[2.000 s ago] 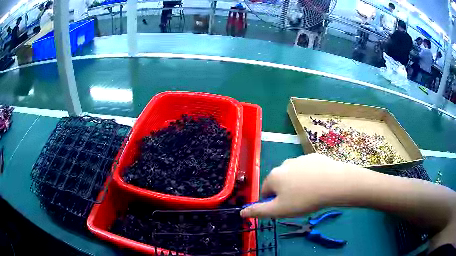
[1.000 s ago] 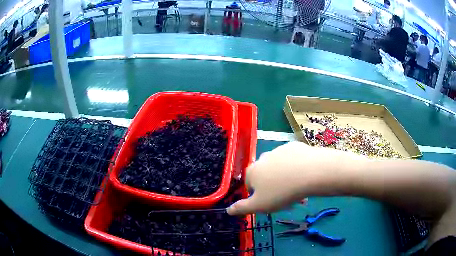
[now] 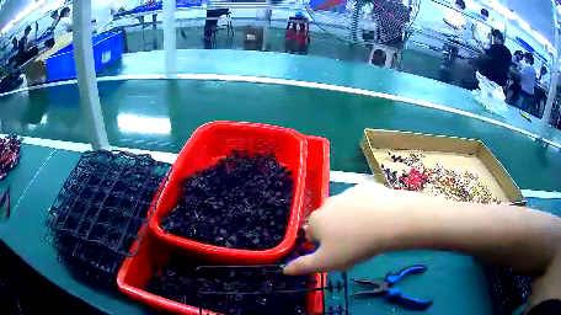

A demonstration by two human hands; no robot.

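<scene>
My right hand (image 3: 344, 231) reaches in from the right over the lower red basket (image 3: 136, 284). A bit of blue handle shows under its curled fingers, from the side cutters it holds; their jaws are hidden or too blurred to see. The thumb tip is at the top bar of a black sprue frame (image 3: 335, 290), which lies level over the lower basket and is cut off by the bottom edge. Dark small moulded parts (image 3: 237, 203) fill the upper red basket (image 3: 224, 251); more lie in the lower one. My left hand is not in view.
Open long-nose pliers (image 3: 393, 288) lie right of the baskets. A cardboard tray (image 3: 443, 143) with small mixed pieces is behind my forearm. Black grids (image 3: 101, 206) are stacked at left. A metal post (image 3: 89, 80) stands behind them. Several people are across the hall.
My right hand has moved a little left along the frame's top bar, relative to the baskets. The whole view has shifted slightly. The sprue frame still lies over the lower basket.
</scene>
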